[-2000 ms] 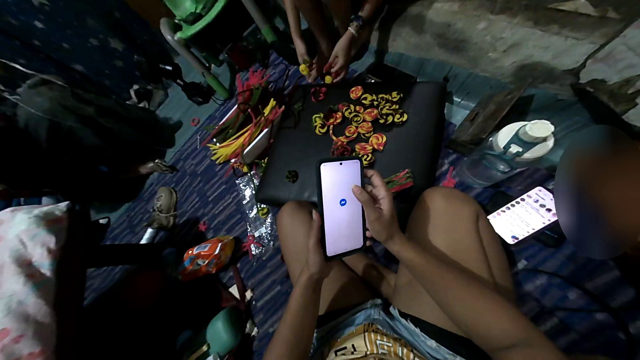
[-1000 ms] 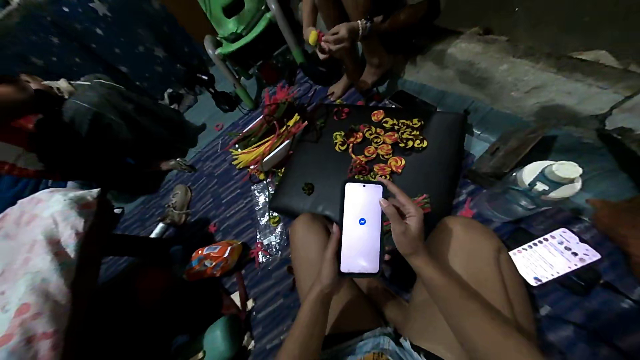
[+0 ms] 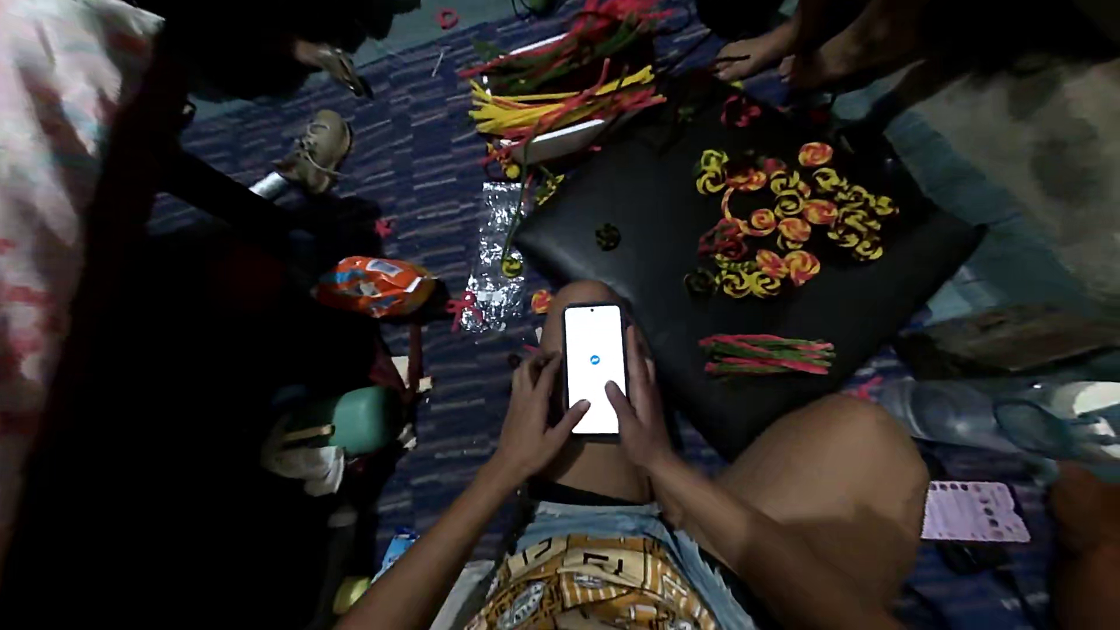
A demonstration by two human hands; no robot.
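Note:
A smartphone (image 3: 595, 372) with a lit white screen and a small blue icon rests between my two hands, above my thigh. My left hand (image 3: 535, 420) supports its lower left side, thumb at the screen's edge. My right hand (image 3: 643, 407) holds the right side, with the thumb over the lower right of the screen. Beyond the phone, a black padded cushion (image 3: 647, 262) bears yellow, orange and red twisted rosettes (image 3: 792, 206). A bundle of red and green fuzzy stems (image 3: 768, 354) lies on it nearer to me.
Yellow and red strips (image 3: 560, 109) lie past the cushion. At left are an orange packet (image 3: 376, 286), a shoe (image 3: 319, 153) and a green container (image 3: 363, 420). A clear plastic bottle (image 3: 945, 418) and a second lit phone (image 3: 976, 511) are at right. Another person's feet (image 3: 787, 57) show at the top.
My left hand has shifted to the phone's lower left side, and my right thumb is now over the lower screen. The other person's hands have left the view, which has turned considerably.

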